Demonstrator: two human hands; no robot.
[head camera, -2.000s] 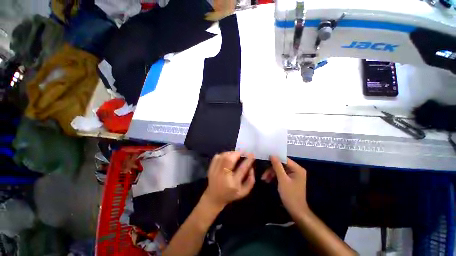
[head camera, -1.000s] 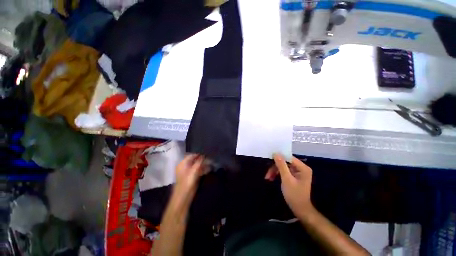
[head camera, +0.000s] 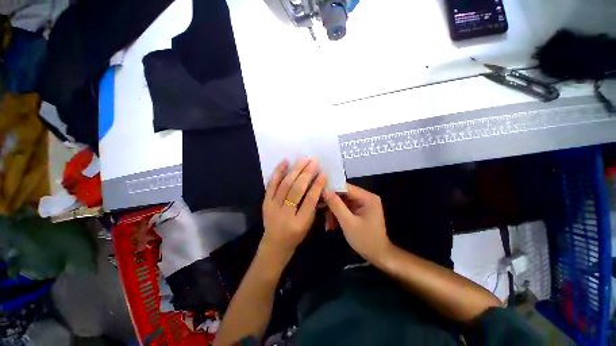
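A long pale panel (head camera: 290, 108) lies over the front edge of the table, beside black cloth (head camera: 209, 152) with a folded-over black part at its left. My left hand (head camera: 292, 199) lies on the panel's lower end, fingers spread over it, a ring on one finger. My right hand (head camera: 358, 219) pinches the panel's lower right corner between thumb and fingers. The needle and presser foot area (head camera: 321, 23) of the machine is at the top, above the panel; the rest of the head is out of view.
Thread snips (head camera: 520, 82), a phone (head camera: 477, 17) and a black fuzzy bundle (head camera: 577, 57) lie at the right. A grey scale (head camera: 473, 135) runs along the table edge. A red basket (head camera: 138, 270) is lower left, a blue basket (head camera: 584, 236) right, cloth heaps (head camera: 23, 149) far left.
The view has shifted, so the machine sits higher. My left hand has moved from the black cloth onto the pale panel's end. A part of the black cloth is now folded out to the left.
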